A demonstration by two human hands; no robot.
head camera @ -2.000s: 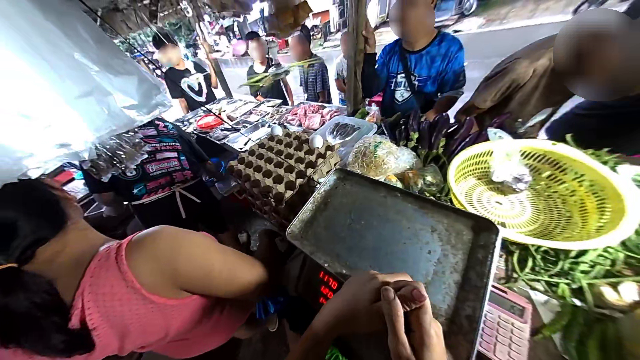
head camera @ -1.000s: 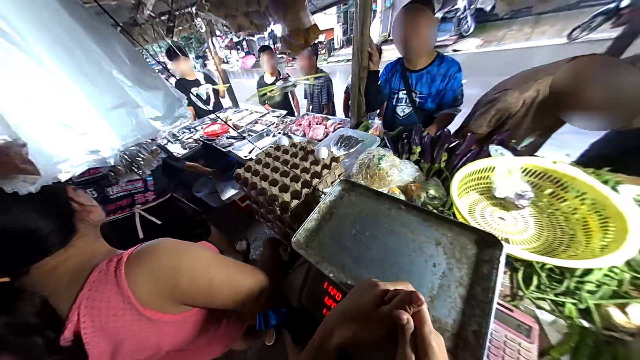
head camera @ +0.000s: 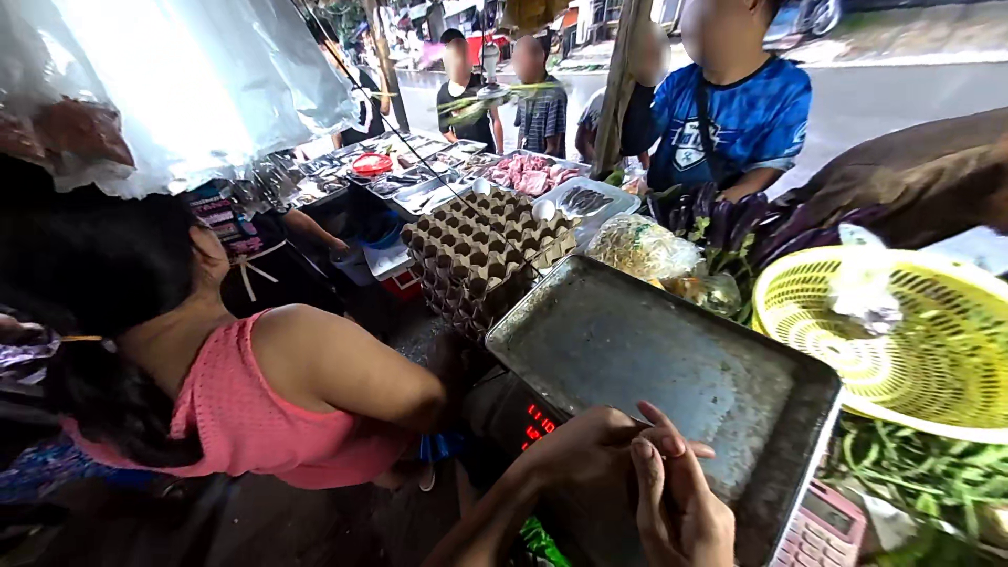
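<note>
My left hand (head camera: 594,449) and my right hand (head camera: 681,496) touch each other over the near edge of a worn metal tray (head camera: 646,362). Their fingers overlap, and no object shows in either one. Whether the hands grip each other is not clear. Beneath the tray, a digital scale's red display (head camera: 539,425) is partly covered by my left forearm. A pink calculator (head camera: 823,528) lies to the right of my right hand, beside the tray's edge.
A person in a pink top (head camera: 315,425) is close on the left. Stacked egg trays (head camera: 488,244) stand behind the metal tray. A yellow plastic basket (head camera: 906,417) and green beans (head camera: 921,465) are at right. Eggplants (head camera: 724,220) and a person in a blue shirt (head camera: 732,118) are beyond.
My hands were clasped closer together; now some fingers are spread apart while the hands still touch. The person in the pink top has turned the head somewhat.
</note>
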